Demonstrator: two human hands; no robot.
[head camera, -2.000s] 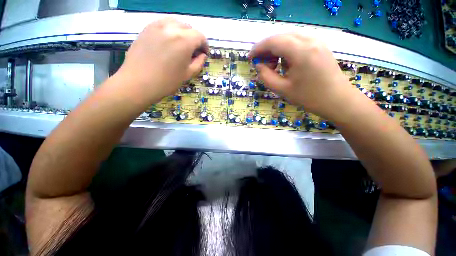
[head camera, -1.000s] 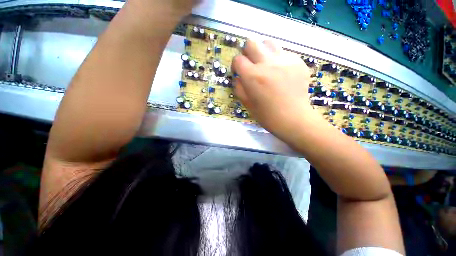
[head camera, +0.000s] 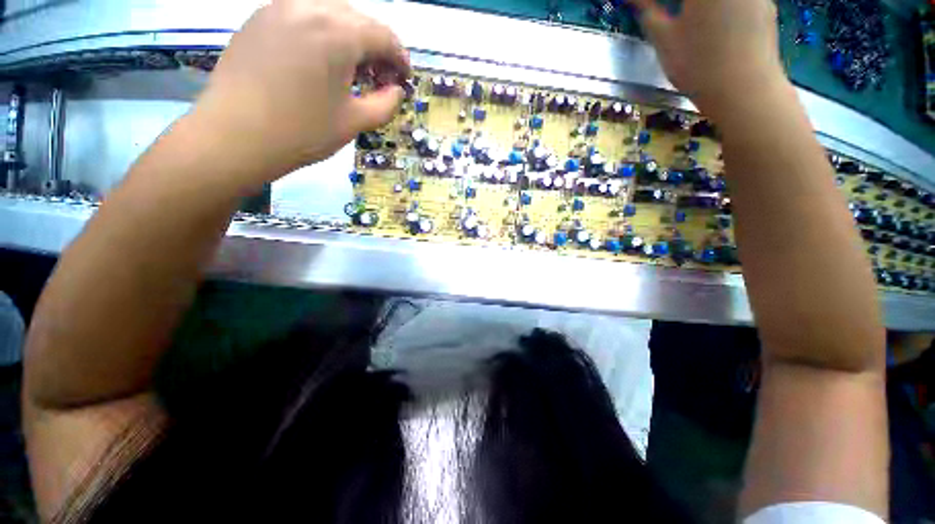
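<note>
A tan-yellow circuit board panel (head camera: 441, 189) lies between the conveyor rails, dotted with pale-topped dark cans and small blue parts. My left hand (head camera: 308, 77) is over its far left corner, thumb and forefinger curled close together. Small dark bits show between these fingers; whether they are held or sit on the board cannot be told. My right hand (head camera: 718, 46) reaches past the far rail over the green shelf, cut off by the top edge. Its fingertips are beside loose dark and blue components (head camera: 607, 14); whether it holds any is hidden.
The silvery near rail (head camera: 492, 281) and far rail (head camera: 533, 51) run across. Cross shafts (head camera: 55, 138) stand between them at the left. More populated boards (head camera: 892, 225) continue right. A heap of small dark components (head camera: 856, 46) lies on the green shelf (head camera: 907, 102).
My left hand has come back from the top edge to the board's far left corner. My right hand has left the board and moved up over the shelf. The camera view has shifted.
</note>
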